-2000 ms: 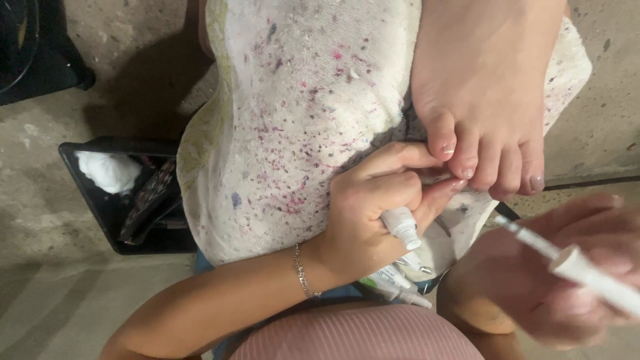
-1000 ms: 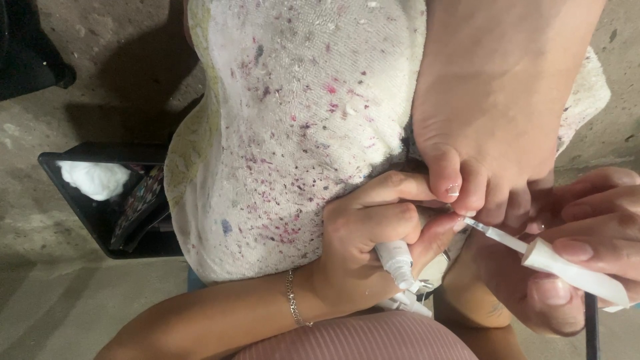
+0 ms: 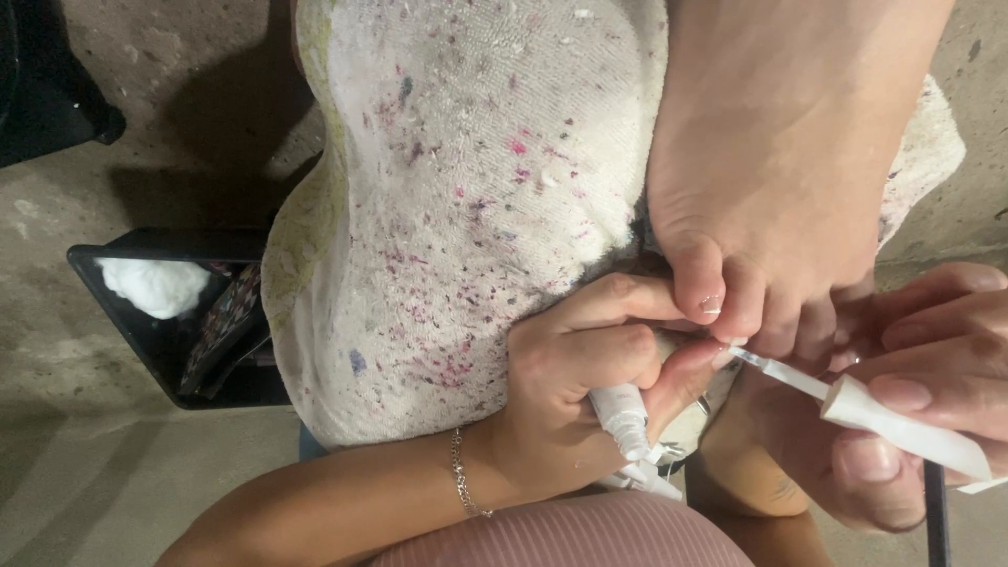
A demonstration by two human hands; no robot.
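My left hand [image 3: 587, 378] holds a small white polish bottle [image 3: 622, 417], its threaded neck uncapped and pointing down. Its thumb and index finger touch the smaller toes of a person's bare foot [image 3: 780, 157]. Between the fingers of my right hand [image 3: 906, 378] is the white cap of a nail polish brush [image 3: 898, 421], and the bristle tip rests at the nail of the second toe from the left. A white tip shows on the outermost toenail [image 3: 711, 305]. Beneath the foot lies a white terry towel [image 3: 472, 197] with pink and purple stains.
On the left, a black plastic tray [image 3: 126, 315] holds white cotton [image 3: 153, 285] and a patterned item. A black object [image 3: 47, 94] stands at the upper left. White tubes or bottles [image 3: 646, 479] lie by my lap. A dark thin bar [image 3: 937, 512] shows at the lower right.
Two seconds ago my right hand held the brush away from the toes, blurred; it has moved left and the tip now meets a toenail. My left hand keeps its hold on bottle and toes.
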